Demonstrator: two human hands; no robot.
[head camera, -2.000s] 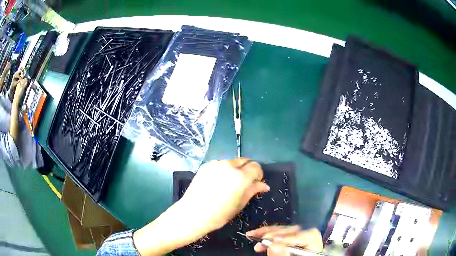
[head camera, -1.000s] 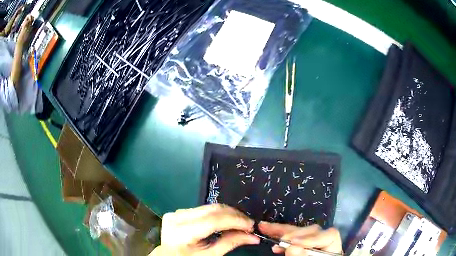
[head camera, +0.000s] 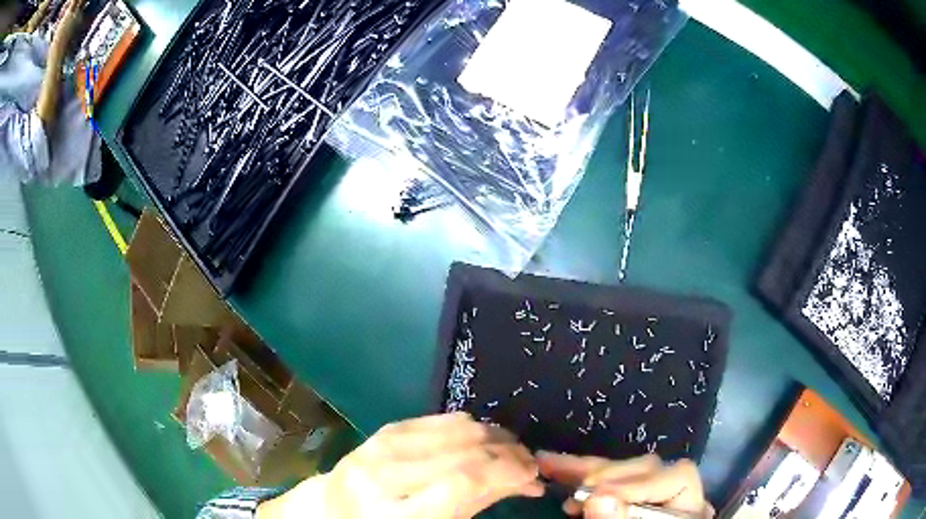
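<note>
The black work tray (head camera: 609, 289) lies in front of me with small silvery pins scattered over it. A dense pale pile of pins (head camera: 461, 375) is at its left edge. My left hand (head camera: 432, 466) is over the tray's near left part, fingertips bent together; whether they pinch a pin is hidden. My right hand (head camera: 645, 485) is closed around a slim silvery pen-like tool (head camera: 650, 511) at the bottom edge. Its tip is hidden between the hands, whose fingertips almost meet.
Spare tweezers (head camera: 634, 182) lie behind the tray. A clear bag (head camera: 487, 152) and large parts tray (head camera: 218, 272) are left, a bulk parts tray (head camera: 797, 279) right, an orange-brown fixture (head camera: 812, 426) lower right. Cardboard boxes (head camera: 162, 274) stand lower left; a person's arm (head camera: 56, 71) shows upper left.
My left hand has moved off the tray's middle, down beside my right hand. The view has shifted, so the bench things sit further right or higher. The pen tool's tip is no longer visible.
</note>
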